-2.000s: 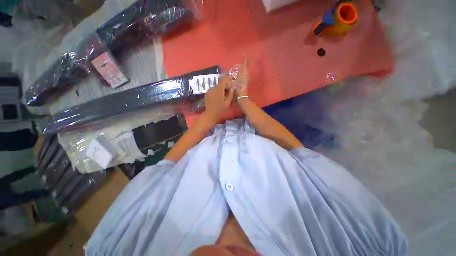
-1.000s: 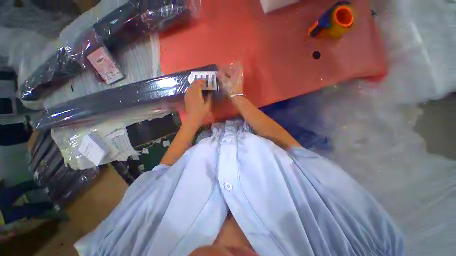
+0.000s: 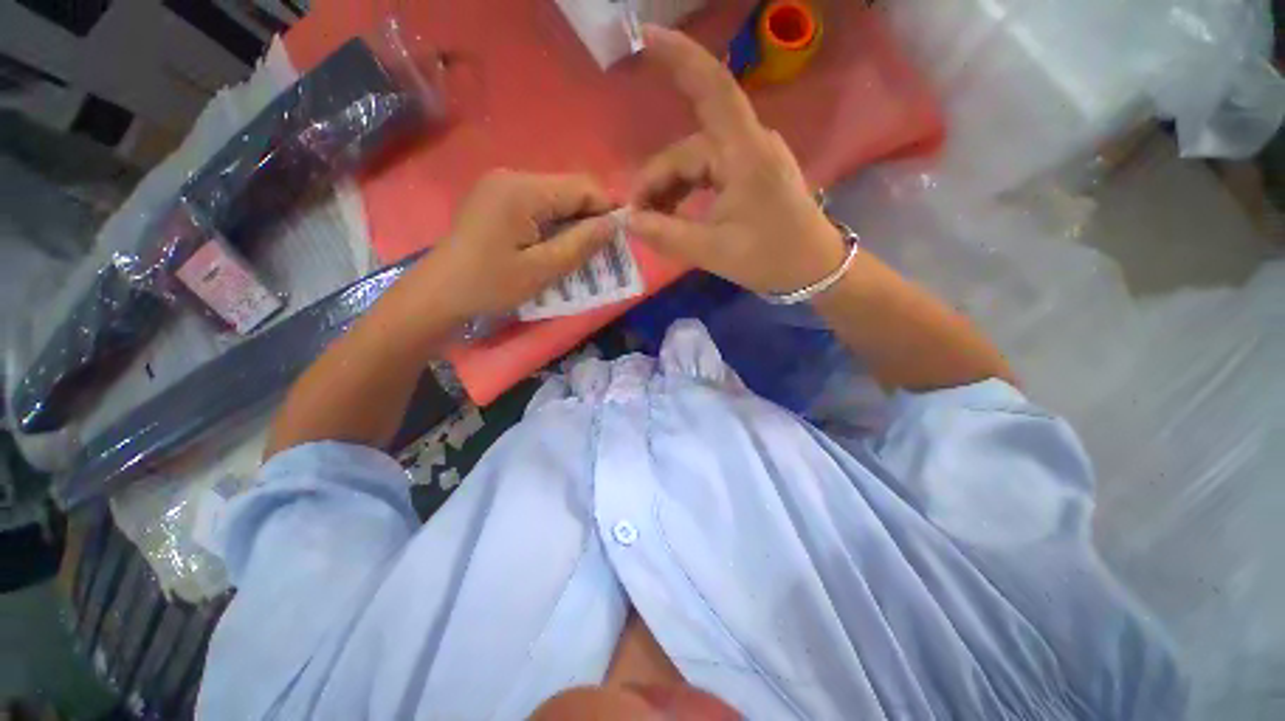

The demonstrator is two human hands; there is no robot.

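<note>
A white sheet with black barcode labels (image 3: 589, 283) is between my hands over the red sheet. My left hand (image 3: 505, 242) pinches its top edge between thumb and finger. My right hand (image 3: 754, 211), with a bracelet at the wrist, pinches at the same edge. Its index finger is raised, with a small whitish piece at the tip, perhaps a label. A long dark bagged bar (image 3: 233, 378) lies to the left, its near end hidden behind my left hand and forearm.
Another dark bagged bar (image 3: 183, 226) lies at upper left, beside a pouch with a pink card (image 3: 228, 286). An orange and blue tape dispenser (image 3: 786, 40) and white sheets (image 3: 603, 28) are at the top. Small white papers (image 3: 444, 448) lie below left. Clear plastic (image 3: 1184, 366) is at right.
My hands have come up off the bar's end and now hold the barcode sheet between them, closer to the camera. The view has shifted, so the table items appear lower and farther left.
</note>
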